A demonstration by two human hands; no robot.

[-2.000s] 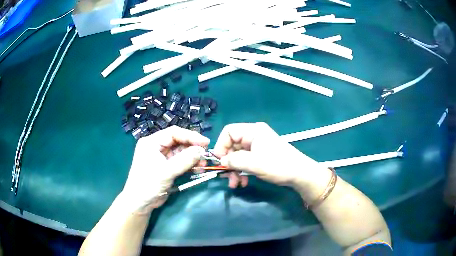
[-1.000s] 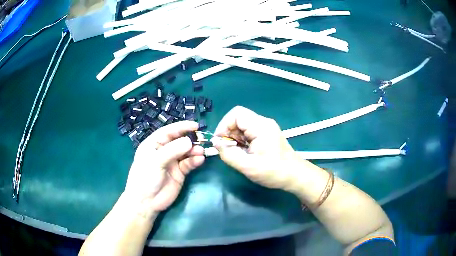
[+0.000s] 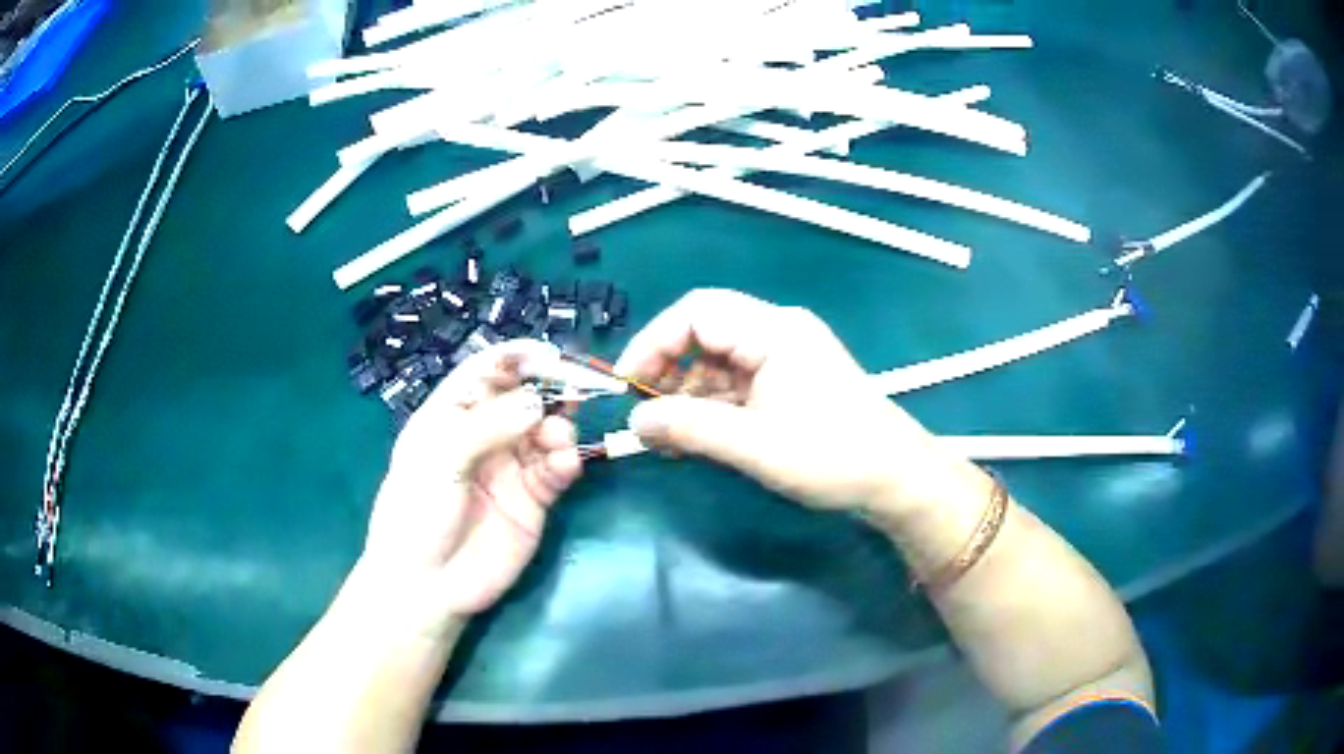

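My left hand (image 3: 479, 471) is at the centre, its fingertips closed around the ends of thin wires; whether a black housing is in them is hidden. My right hand (image 3: 752, 405) is to its right, thumb and fingers pinching the coloured wires (image 3: 637, 386), with orange, dark and white strands running between the hands. The white sleeve end of a harness (image 3: 622, 442) shows just below my right fingertips, with dark and red wires coming out towards my left hand. A white sleeved harness (image 3: 1061, 445) with a blue end lies on the right.
A heap of black connector housings (image 3: 428, 332) lies beyond my left hand. White sleeving (image 3: 826, 214) is piled at the back. Another sleeved harness (image 3: 1017, 346) and a short cable branch (image 3: 1201, 221) lie right. Unsleeved wires (image 3: 111, 317) and a white carton (image 3: 273, 71) are left.
My left fingertips have closed further around the wire ends, and the dark piece between them is now hidden. The orange wire now slants between the hands. My right hand has shifted slightly.
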